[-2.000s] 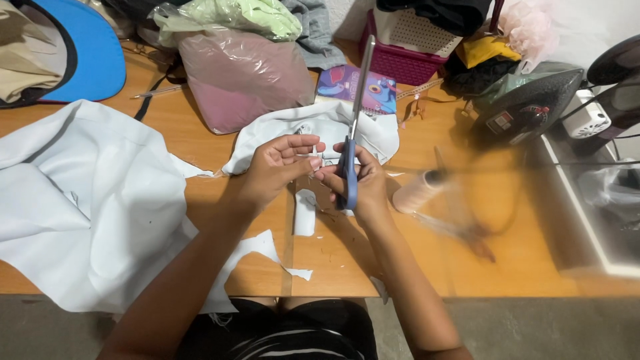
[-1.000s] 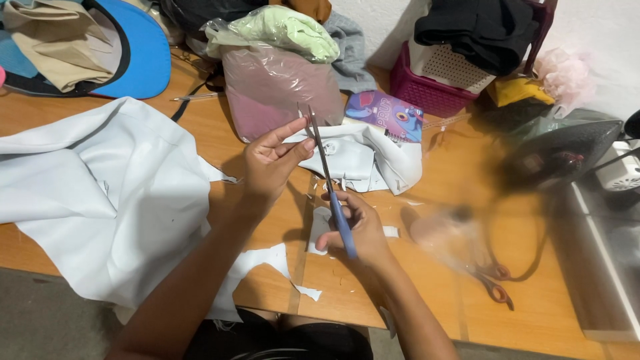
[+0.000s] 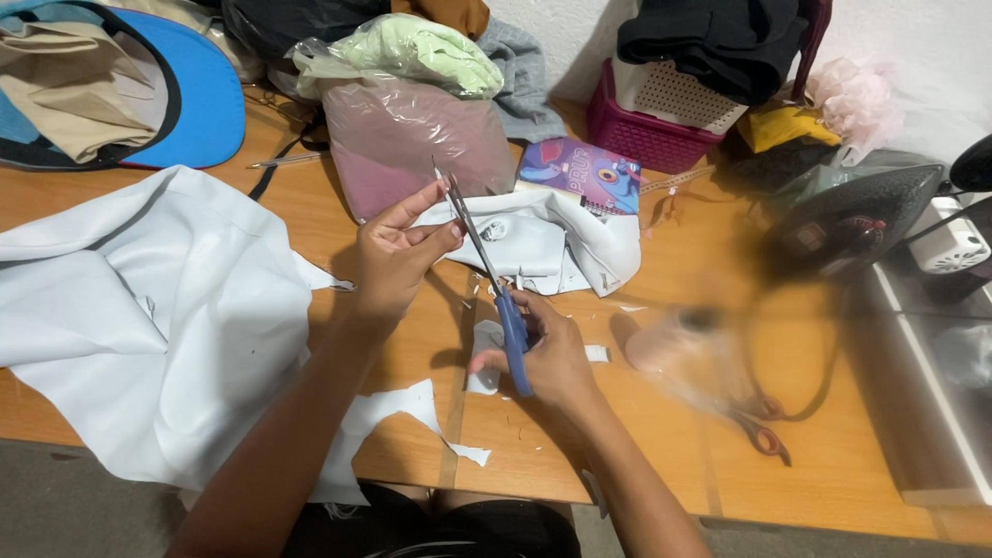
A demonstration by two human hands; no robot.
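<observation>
My right hand [image 3: 546, 345] grips the blue handles of a pair of scissors [image 3: 496, 283], whose blades point up and away. At the blade tips, my left hand [image 3: 407, 252] pinches a small white piece [image 3: 440, 169] between thumb and fingers. Behind the hands lies a bunched white fabric piece [image 3: 597, 248]; a large white fabric [image 3: 209, 310] spreads over the left of the table. White offcuts [image 3: 418, 399] and a narrow white piece [image 3: 486, 349] lie below and between the hands, with small scraps around them.
A spiral notebook [image 3: 581, 174], a plastic-wrapped pink bundle [image 3: 418, 139] and a magenta basket [image 3: 647, 124] stand at the back. A blue cap [image 3: 198, 85] is at the back left. On the right are a blurred clothes iron [image 3: 852, 217], a thread spool [image 3: 659, 341] and red-handled scissors [image 3: 767, 438].
The blue-handled scissors, upright two seconds ago, have tilted to the left, and their blades have come to my left fingertips. The two hands have moved apart.
</observation>
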